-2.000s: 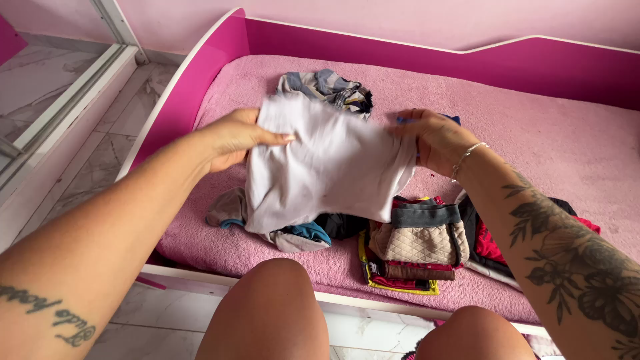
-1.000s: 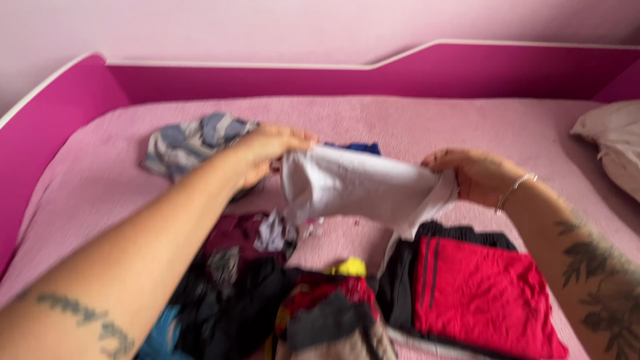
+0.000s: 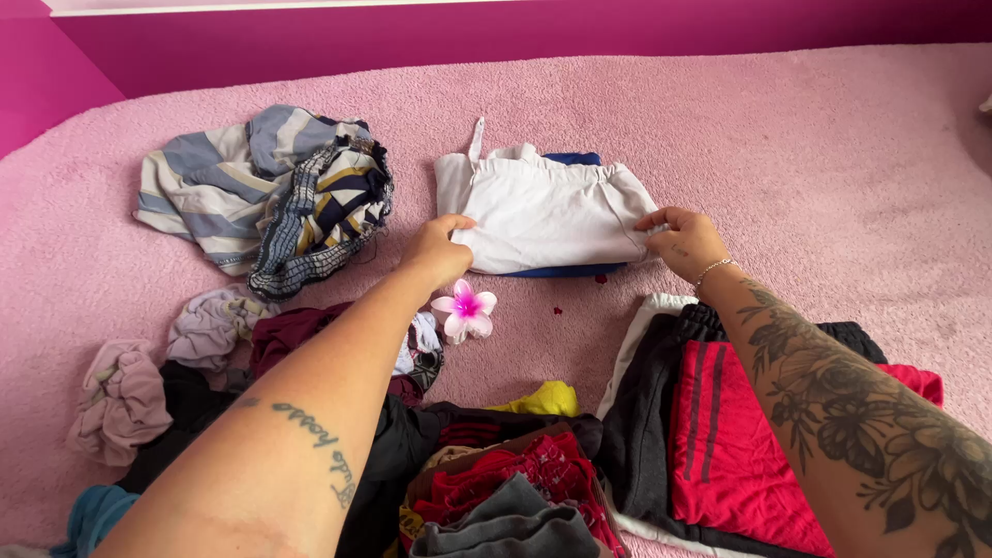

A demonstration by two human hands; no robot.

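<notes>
A white garment with a gathered waistband (image 3: 554, 213) lies folded flat on top of a blue cloth item (image 3: 573, 159) on the pink bed cover. My left hand (image 3: 440, 252) pinches its lower left corner between thumb and forefinger. At its right edge, my right hand (image 3: 686, 240) grips the cloth with thumb and fingers. Just below my left hand sits a pink and white flower hair clip (image 3: 465, 310). A rumpled striped garment (image 3: 209, 182) lies to the left, bunched with a patterned one (image 3: 341, 194).
Folded red shorts (image 3: 744, 434) lie over black ones (image 3: 639, 418) at the lower right. Red and grey clothes (image 3: 504, 519) are stacked at the bottom centre. Scrunchies (image 3: 120, 407) and dark clothes lie lower left. A magenta bed board (image 3: 465, 39) runs along the back.
The white garment was held up in the air between both hands; it now lies on the blue item, with both hands still at its sides. The view has moved closer over the bed.
</notes>
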